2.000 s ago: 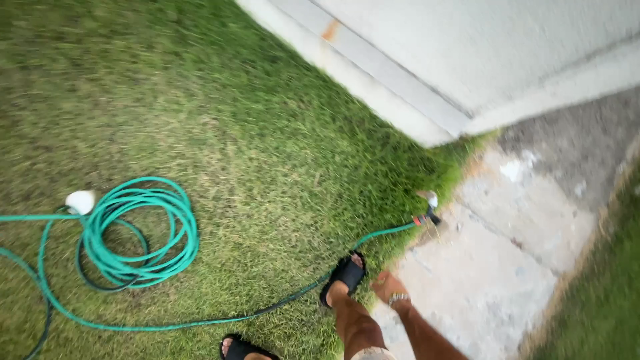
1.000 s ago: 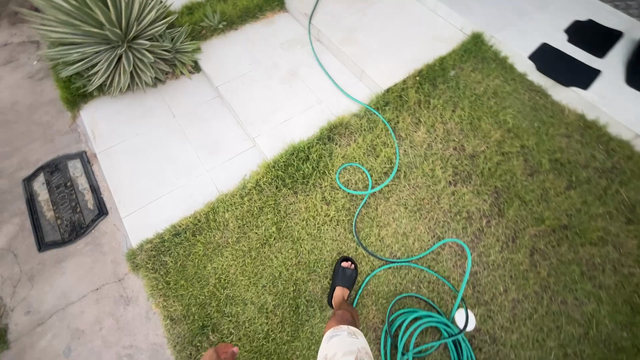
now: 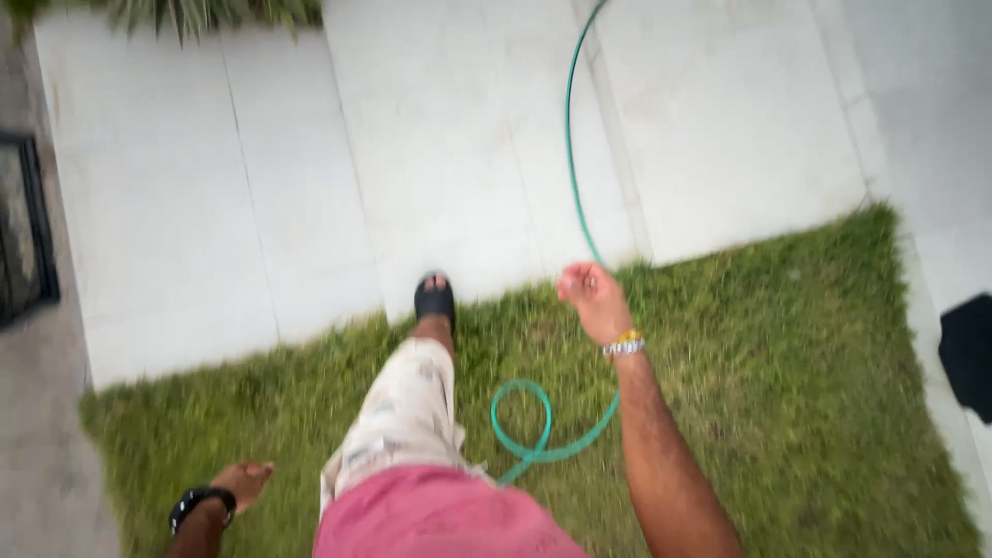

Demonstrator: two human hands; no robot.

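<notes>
My right hand (image 3: 598, 304), with a yellow and a silvery bracelet at the wrist, hangs over the grass with its fingers curled; nothing shows in it. Behind it a green garden hose (image 3: 572, 147) runs from the pale paving down onto the lawn and makes a small loop. My left hand (image 3: 246, 484), with a black band on the wrist, is low at the left over the grass, fingers partly bent, no object visible in it. A black slide sandal (image 3: 434, 298) is on my foot at the paving's edge.
Pale paving slabs (image 3: 434, 155) border the lawn (image 3: 775, 372). A spiky-leaved plant (image 3: 186, 15) grows at the top left. A dark-framed mat (image 3: 39, 225) lies at the left edge, and a black mat (image 3: 969, 356) at the right edge.
The view has swung from the wall and coiled hose to the paving and plant. Both hands now show; one second ago only part of one was seen. My foot has reached the paving's edge.
</notes>
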